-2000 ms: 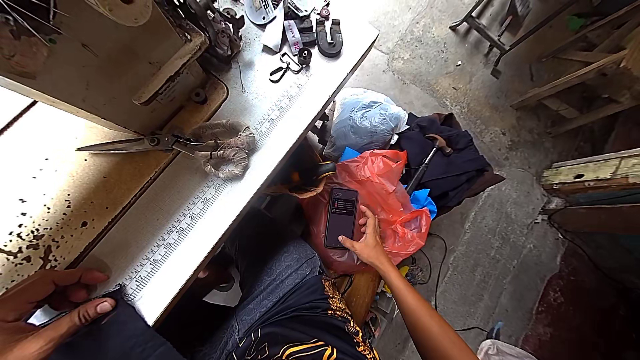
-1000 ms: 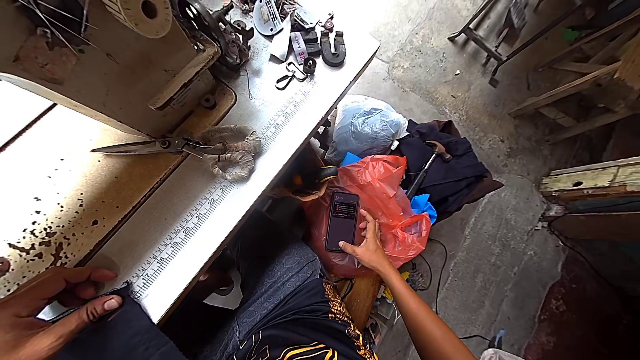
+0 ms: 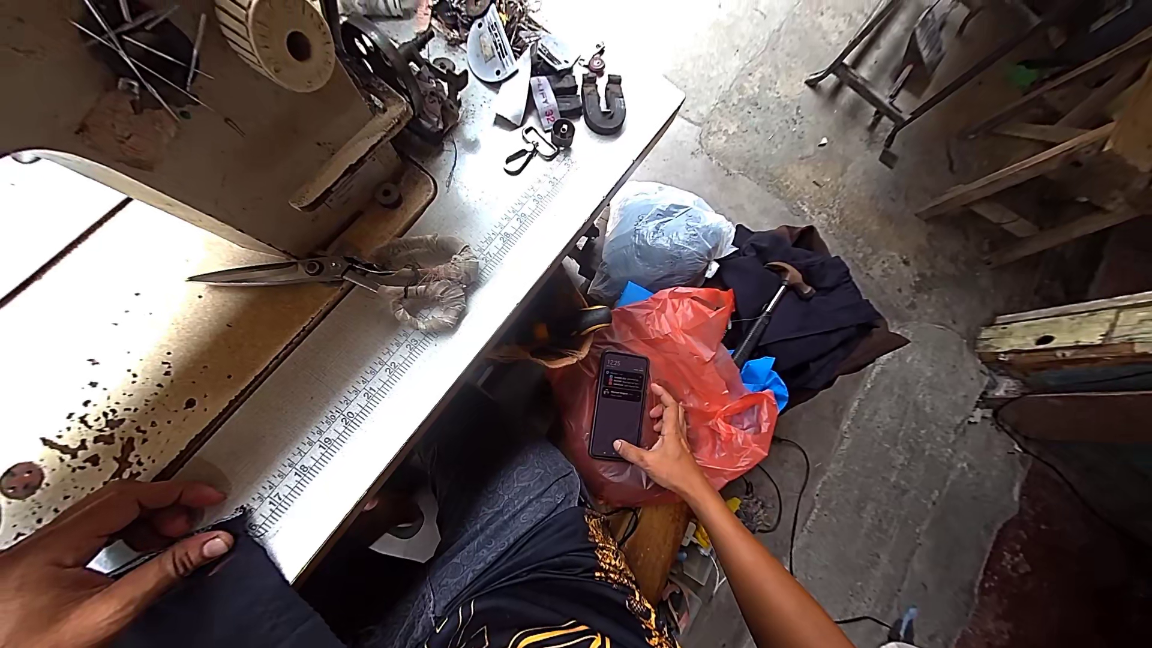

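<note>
My left hand [image 3: 117, 558] grips the edge of a dark cloth [image 3: 234, 598] between thumb and fingers, at the near end of the table's printed ruler [image 3: 360, 405]. On a red plastic bag [image 3: 679, 333] lies a smartphone [image 3: 619, 405] with its screen lit. My right hand [image 3: 666, 445] touches the phone's lower right side, thumb on its bottom part and fingers beside its right edge; whether it bears the phone's weight I cannot tell. Scissors with cloth-wrapped handles [image 3: 342, 274] rest on the sewing machine table, their blades pointing left.
A sewing machine [image 3: 243, 135] stands at the upper left. Small metal parts, among them a horseshoe-shaped piece [image 3: 603, 106], lie at the table's far end. Beyond the red bag are a pale blue bag [image 3: 666, 236], dark clothes [image 3: 823, 306] and a hammer [image 3: 765, 315]. Wooden frames [image 3: 1026, 171] stand at the upper right.
</note>
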